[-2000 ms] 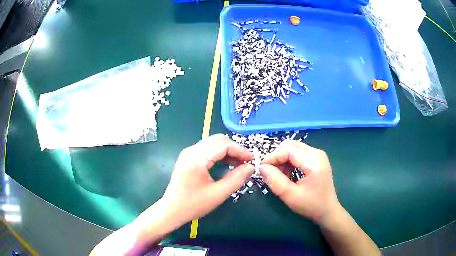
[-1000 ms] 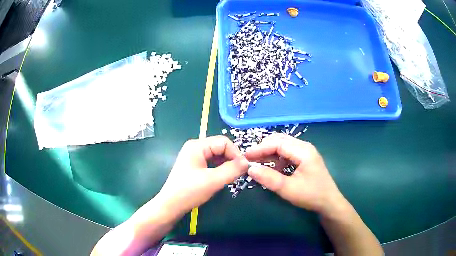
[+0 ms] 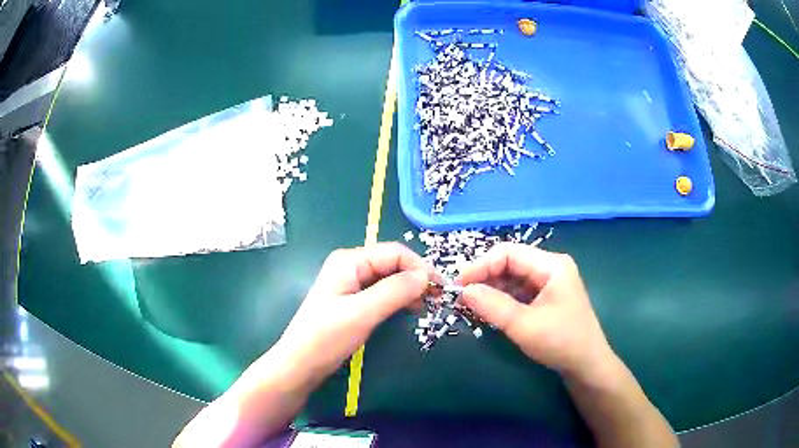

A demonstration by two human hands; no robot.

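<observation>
My left hand (image 3: 372, 293) and my right hand (image 3: 534, 302) are bare and meet fingertip to fingertip, thumbs and index fingers pinched. A tiny pale and dark part (image 3: 448, 287) shows between them, held at both sides; its exact shape is too small to tell. Below and around the fingers lies a loose pile of small black, silver and white parts (image 3: 438, 325), partly hidden by the hands. Behind it is the shallow blue tray (image 3: 604, 206), with a heap of slim black-and-white pieces (image 3: 473, 114) at its left side.
An open clear bag (image 3: 184, 188) lies at left, with small white pieces (image 3: 298, 131) spilling out. Another clear bag (image 3: 723, 96) lies right of the tray. Orange finger cots (image 3: 680, 141) sit in the tray. Yellow tape (image 3: 379, 175) crosses the green table. A pale card (image 3: 333, 438) shows at the bottom edge.
The hands stay together at the pile. The part showing between the fingertips looks different in angle and is less exposed than a second ago. The whole view has shifted slightly.
</observation>
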